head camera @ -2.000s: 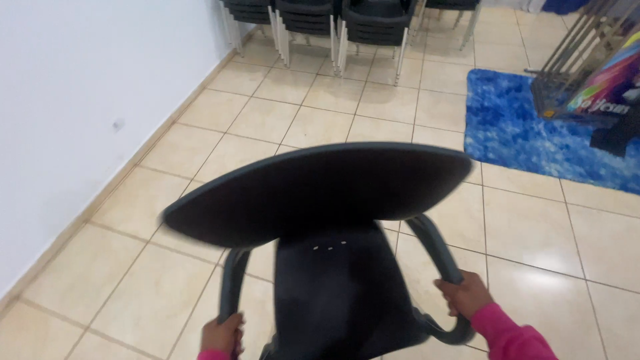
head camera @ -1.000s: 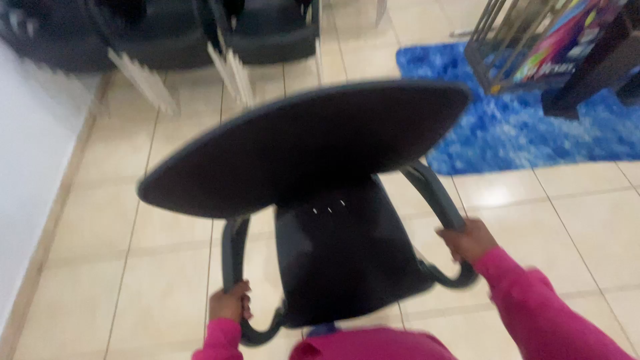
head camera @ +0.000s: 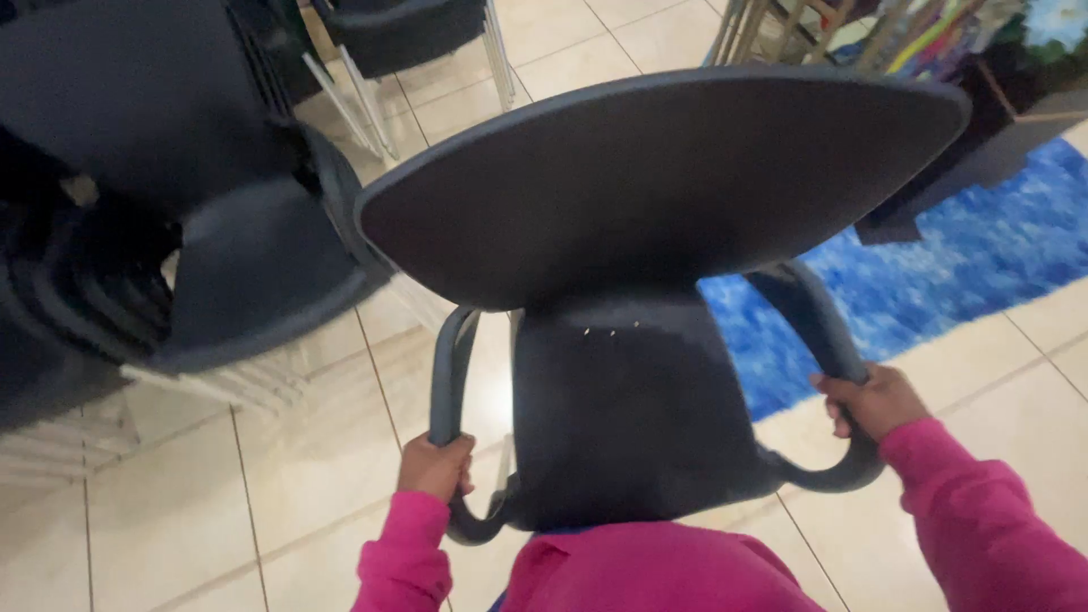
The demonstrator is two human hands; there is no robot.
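A black plastic armchair point(head camera: 629, 408) is held in front of my body, its wide curved backrest point(head camera: 663, 178) farthest from me and its seat nearest. My left hand point(head camera: 436, 466) grips one armrest point(head camera: 450, 365) on the left. Around the opposite armrest point(head camera: 820, 314) my right hand point(head camera: 880, 404) is closed. Three small pale marks show near the join of seat and backrest. The chair's legs are mostly hidden beneath it.
Stacked black chairs point(head camera: 263, 263) with pale legs stand close on the left, and another stack point(head camera: 408, 34) is farther ahead. A blue rug point(head camera: 977, 246) lies on the tiled floor at right, near a rack point(head camera: 782, 34) and dark furniture.
The chair stacks, far ahead in the earliest frame, are now close on the left. Both hands keep hold of the armrests. The view has moved forward, and the wall has left it.
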